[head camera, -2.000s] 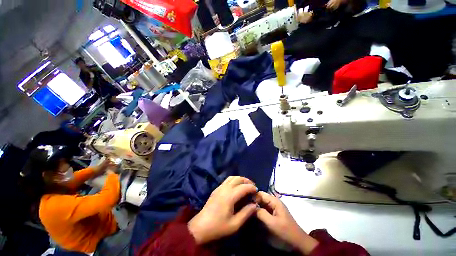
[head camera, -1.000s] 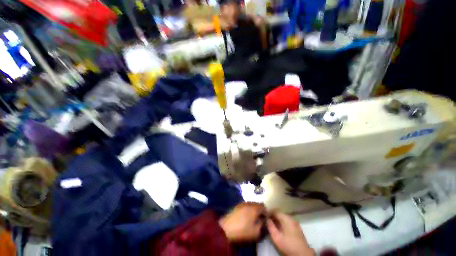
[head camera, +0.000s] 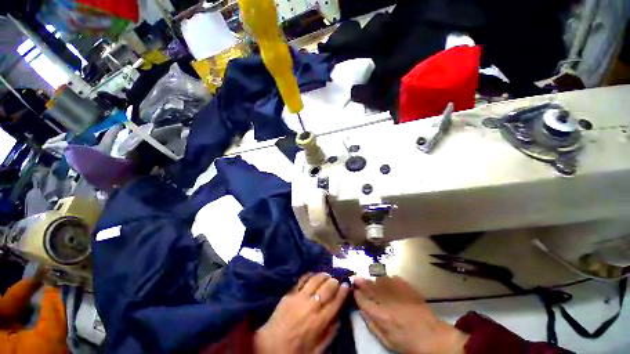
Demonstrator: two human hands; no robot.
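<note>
The navy garment (head camera: 152, 276) lies heaped left of the sewing machine (head camera: 470, 180) and over the table edge. My left hand (head camera: 304, 312) holds its edge just in front of the needle area, fingers bent. My right hand (head camera: 394, 310) lies beside it with fingertips close to the left ones, at the same navy edge; whether it grips the cloth is hard to tell. The presser foot area (head camera: 366, 259) is brightly lit just beyond my fingertips. White cloth (head camera: 220, 227) and a grey piece (head camera: 209, 268) show among the navy folds.
Dark snips (head camera: 473, 268) lie on the machine bed, with a black strap (head camera: 586, 330) at right. A yellow-handled screwdriver (head camera: 271, 59) stands at the machine head. A red pad (head camera: 440, 83) lies behind the arm. Another machine (head camera: 59, 238) and a person's orange sleeve (head camera: 38, 323) are at left.
The view has turned and come closer to the machine. Both hands have moved with the navy edge from the table front up to the needle area. The garment's white patches are now more exposed.
</note>
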